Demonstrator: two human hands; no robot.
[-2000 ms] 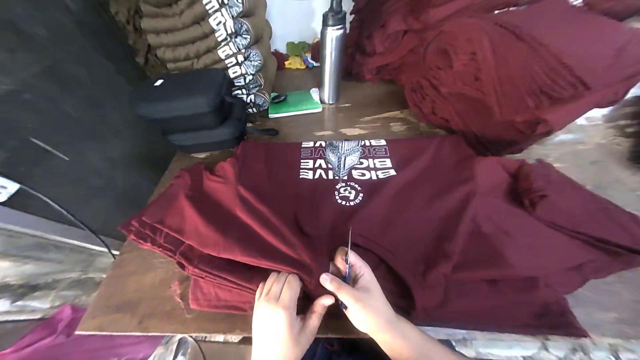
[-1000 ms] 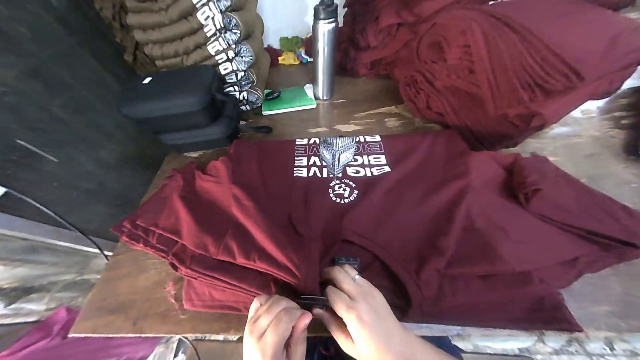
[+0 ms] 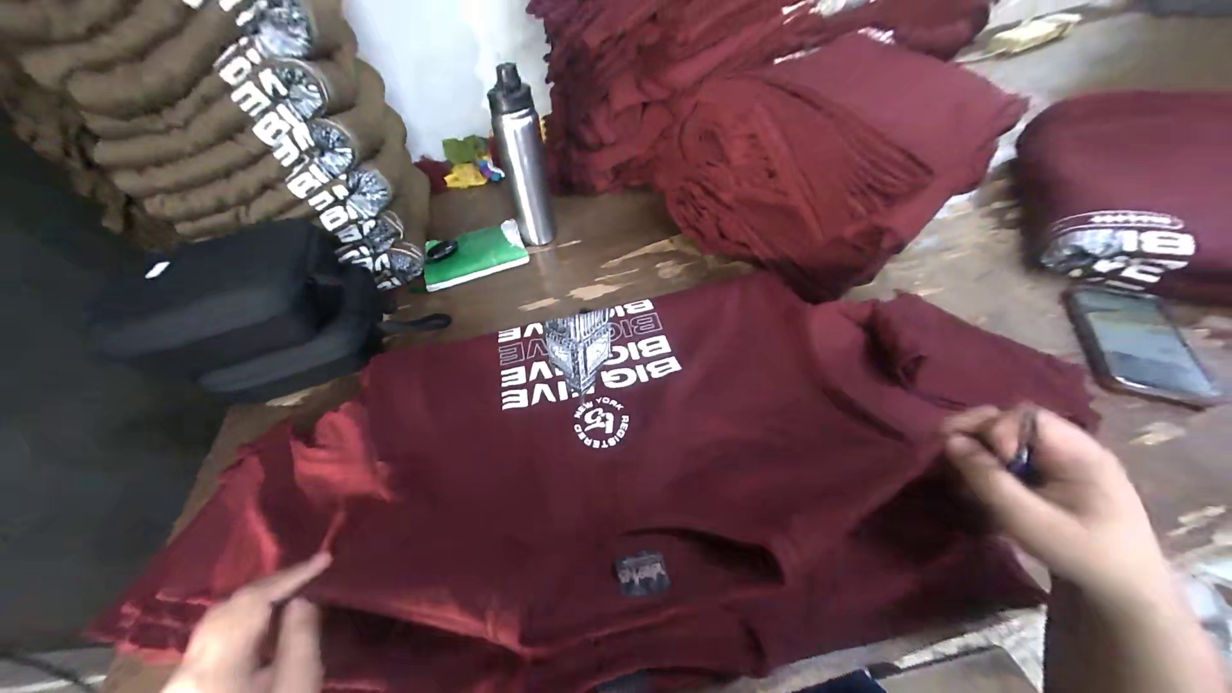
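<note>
A maroon T-shirt (image 3: 731, 414) with white and grey print lies spread over other maroon garments on the wooden table. Near its neckline shows a dark neck label (image 3: 642, 574). My left hand (image 3: 255, 630), blurred, is over the cloth at the lower left, index finger stretched out and apart from the thumb. On the right side, my right hand (image 3: 1049, 491) is closed around small thread snips (image 3: 1022, 460), mostly hidden by the fingers. Its thumb and forefinger are at the shirt's edge; whether they pinch the cloth is unclear.
Folded brown garments (image 3: 192, 125) rise behind a black case (image 3: 250, 308) at left. Behind the shirt stand a steel bottle (image 3: 525, 168) and a green booklet (image 3: 476, 256). A maroon garment pile (image 3: 789, 154), a folded maroon bundle (image 3: 1136, 173) and a phone (image 3: 1141, 342) are farther right.
My hands have parted from the front neckline, the left moving left and the right moving right. The neck label lies flatter and more exposed. The view has shifted right.
</note>
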